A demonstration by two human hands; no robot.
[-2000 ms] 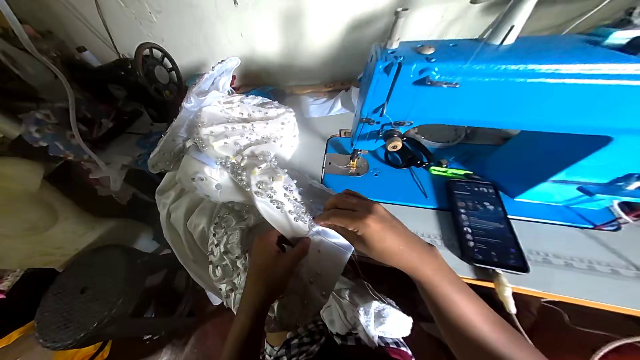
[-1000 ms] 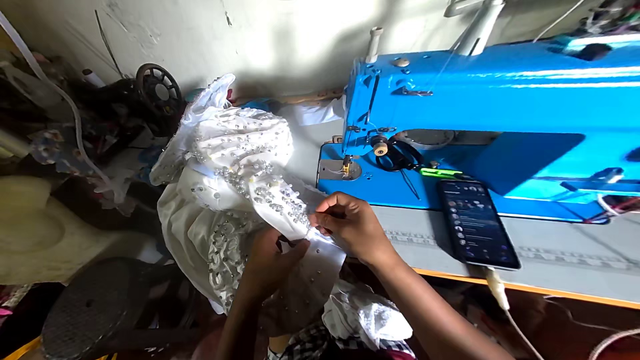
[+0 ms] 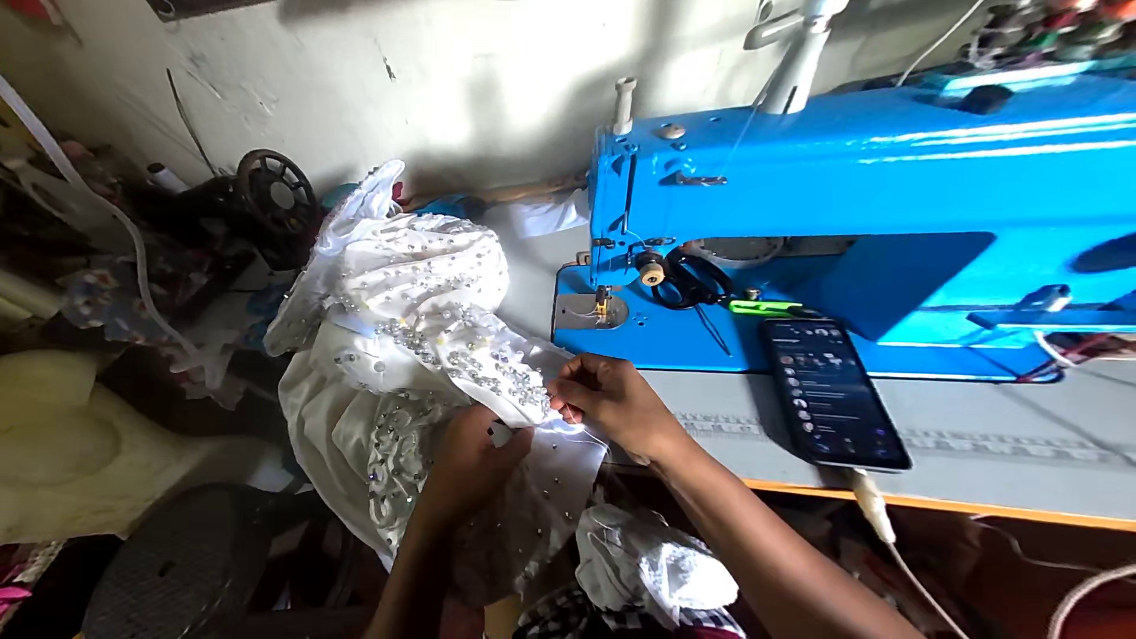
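Observation:
A white satin garment with beads and rhinestones lies gathered from the table's left end down toward the lap. My left hand grips its fabric from below, near the beaded edge. At that edge, just to the right, my right hand has its fingertips pinched together against the beadwork; a fine thread shows near them, but whether they hold a needle is too small to tell. Part of the cloth under my left hand is in shadow. A bunched white fabric piece rests on the lap below my hands.
A blue sewing machine stands behind and right of my hands, with black-handled scissors and a green-handled tool on its bed. A smartphone with a plugged-in cable lies on the table. A black handwheel and round stool are at left.
My right hand has shifted slightly at the beaded edge, its fingers now curled close against it. My left hand keeps its hold on the fabric. The view has tilted upward somewhat.

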